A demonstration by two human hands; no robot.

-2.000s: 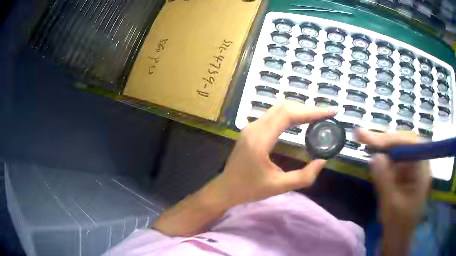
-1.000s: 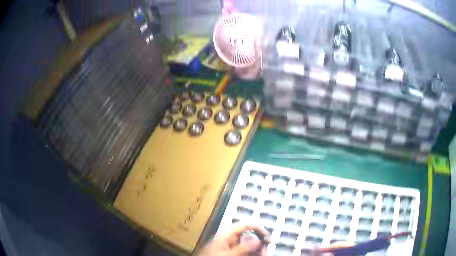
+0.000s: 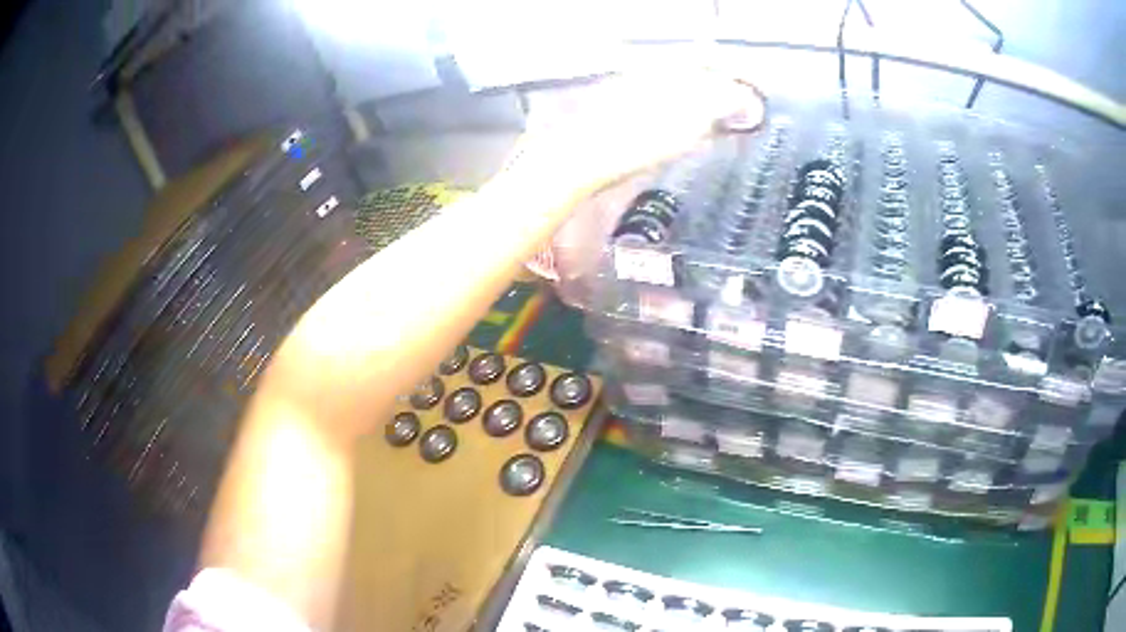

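Observation:
My left hand (image 3: 642,121) reaches far forward over the top of the stacked clear parts boxes (image 3: 864,315), its forearm crossing above the cardboard sheet. The hand is washed out by bright light. A thin dark curved edge shows at its fingertips, but I cannot tell whether it holds a component. My right hand and the blue tool are out of view. Black-rimmed round components (image 3: 522,474) lie flat in rows on the brown cardboard (image 3: 420,531). The white tray (image 3: 531,575), with components in its pockets, is cut off by the bottom edge.
The top clear box holds rows of dark and clear round parts. Thin silver tweezers (?) (image 3: 687,523) lie on the green mat (image 3: 803,562). A stack of shiny ribbed trays (image 3: 173,333) stands at left. The pink fan (image 3: 543,262) is mostly hidden behind my arm. Yellow tape (image 3: 1057,574) runs at right.
The view has tilted up toward the back of the bench. My left hand has moved from the white tray, where it held a component, up to the clear boxes. My right hand has left the picture.

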